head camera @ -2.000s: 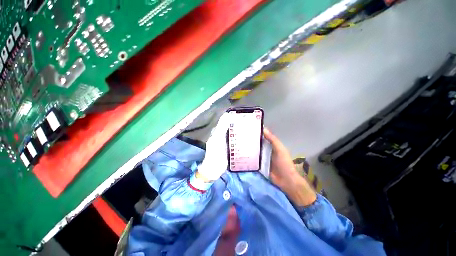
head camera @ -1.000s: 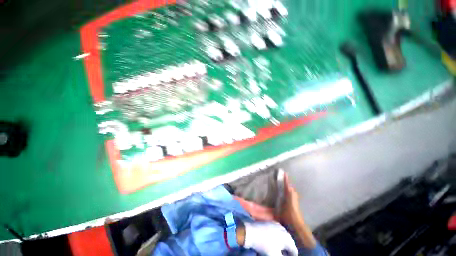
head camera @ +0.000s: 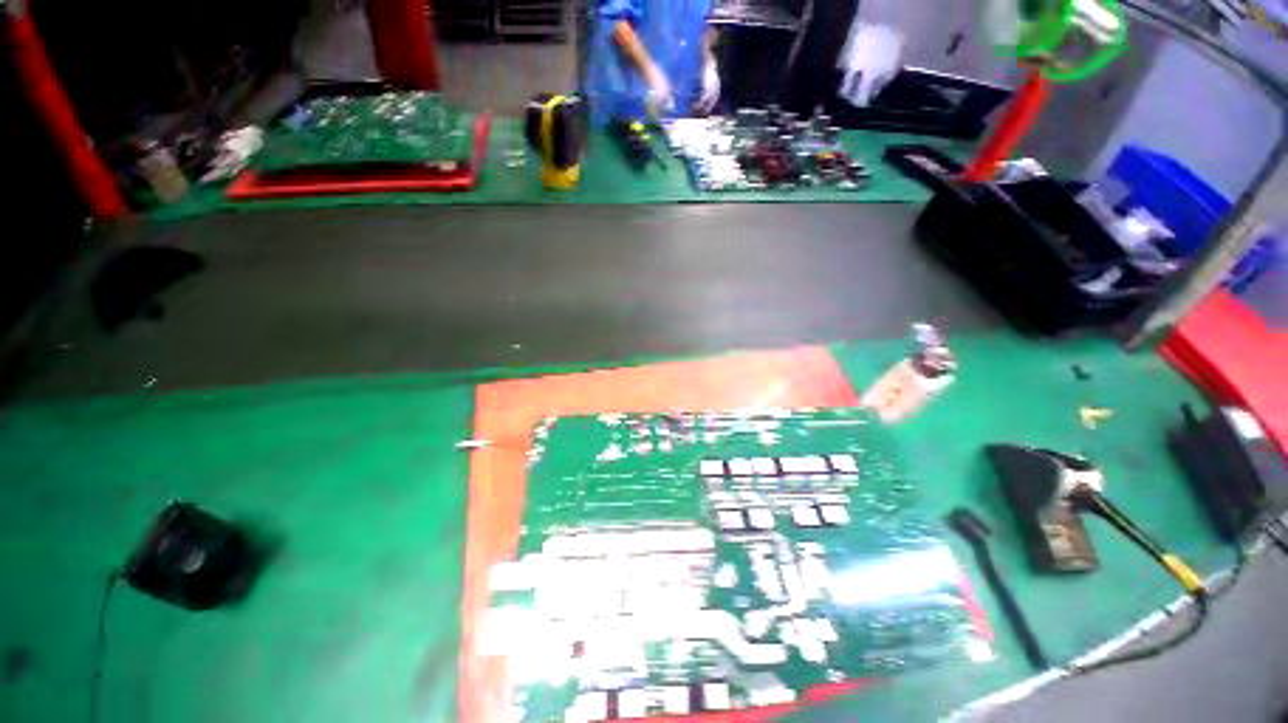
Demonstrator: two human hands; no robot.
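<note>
Neither of my hands is in the picture. Nearest in front of me, a large green circuit board (head camera: 664, 494) with silver pads and rows of black parts with white tabs lies on a red mat (head camera: 497, 487). Its lower edge is close to the picture's bottom, and part of its left side is washed out by glare. A black-handled brush (head camera: 1000, 579) lies right of the board. A soldering iron (head camera: 1141, 537) with a yellow-and-black handle rests in a dark stand (head camera: 1048, 516). A pale bottle (head camera: 911, 384) stands behind the board's right corner.
A small black fan (head camera: 194, 555) with a cable is at left. A grey conveyor belt (head camera: 565, 283) crosses behind the bench. Opposite are another board (head camera: 367, 130) and a person in blue (head camera: 643, 64) with gloved hands. Black (head camera: 1052, 261) and blue bins (head camera: 1172, 191) are at right.
The view has lifted from my lap and the phone to the bench and the line opposite. Both hands and the phone, seen earlier, are out of the picture.
</note>
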